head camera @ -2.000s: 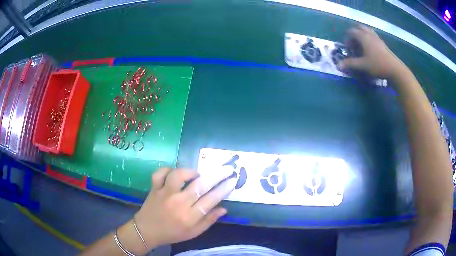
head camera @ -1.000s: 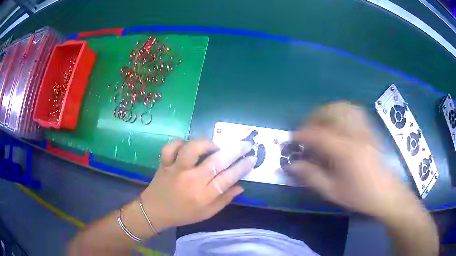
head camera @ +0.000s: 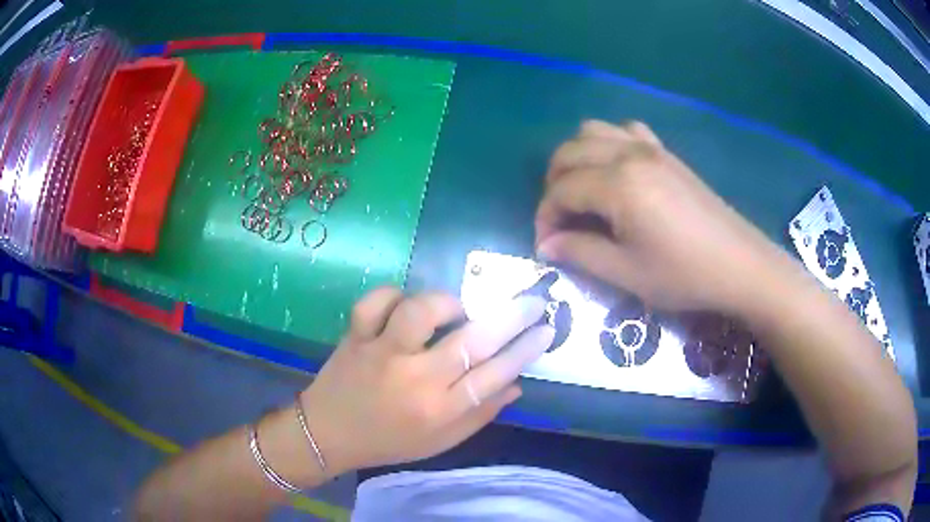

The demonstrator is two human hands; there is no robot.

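A silver metal plate (head camera: 663, 377) with three dark round cutouts lies in front of me. My left hand (head camera: 418, 377) holds its left end, with whitish-covered fingertips on the left cutout and the thumb by the near edge. My right hand (head camera: 632, 219) is just above the plate's far edge, fingertips bunched together; whether they hold anything is hidden. Copper-coloured rings (head camera: 316, 133) lie in a loose heap on the light green mat (head camera: 357, 270) at the left. The middle cutout shows uncovered; the right one is in shadow.
A red bin (head camera: 153, 209) with copper parts stands left of the mat, against clear stacked trays (head camera: 36, 153). A second plate (head camera: 824, 229) lies slanted at the right, partly behind my right forearm. Another plate (head camera: 924, 240) is cut off at the right edge. Blue tape (head camera: 510, 54) borders the work area.
My right hand first left the far plate, crossed over the near plate, and is now up at its far edge. My left hand stays on the near plate. The view has shifted.
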